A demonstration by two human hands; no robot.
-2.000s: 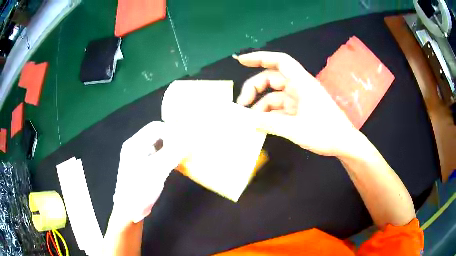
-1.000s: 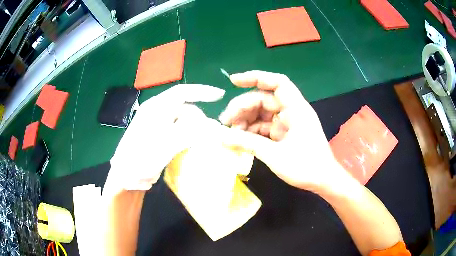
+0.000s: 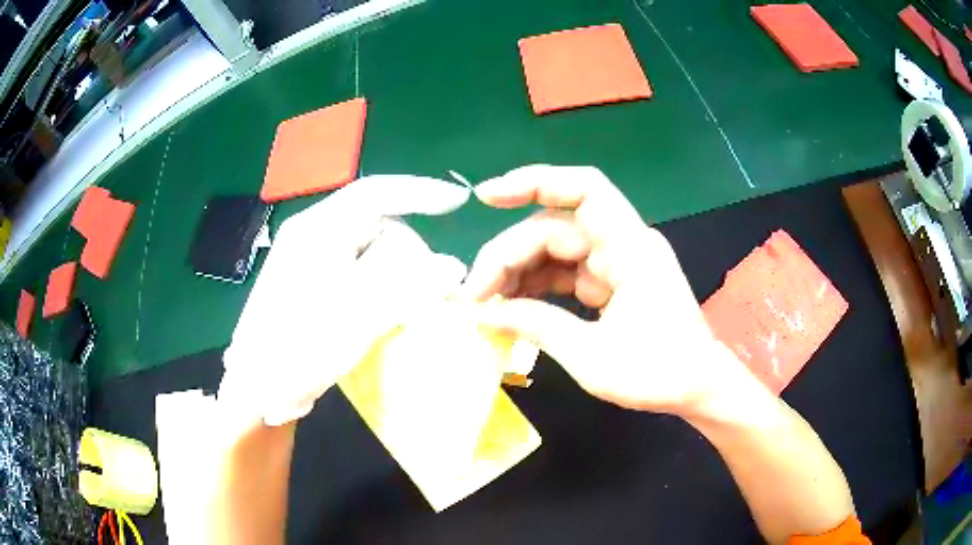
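Observation:
My left hand [image 3: 330, 287], in a white glove, and my bare right hand [image 3: 618, 287] meet at centre. A tiny clear sticker [image 3: 460, 179] shows between their index fingertips; which hand holds it is hard to tell. A yellow and white label sheet [image 3: 437, 436] hangs below my left hand, its upper part hidden behind the glove. My right thumb tip is at the sheet's top edge. The overexposed white blurs the detail of glove and sheet.
Foam pads [image 3: 585, 68] and a black box [image 3: 229, 236] lie on the green belt [image 3: 448, 117]. A red sheet [image 3: 776, 309] lies at right on the black mat, with a tape dispenser [image 3: 936, 154] beyond. White strips [image 3: 190, 458] and a yellow roll [image 3: 119, 471] are at left.
The view has swung up towards the belt since the oldest frame. My left index finger has moved to the right index fingertip, closing the gap between them around the sliver. The label sheet has shifted slightly left.

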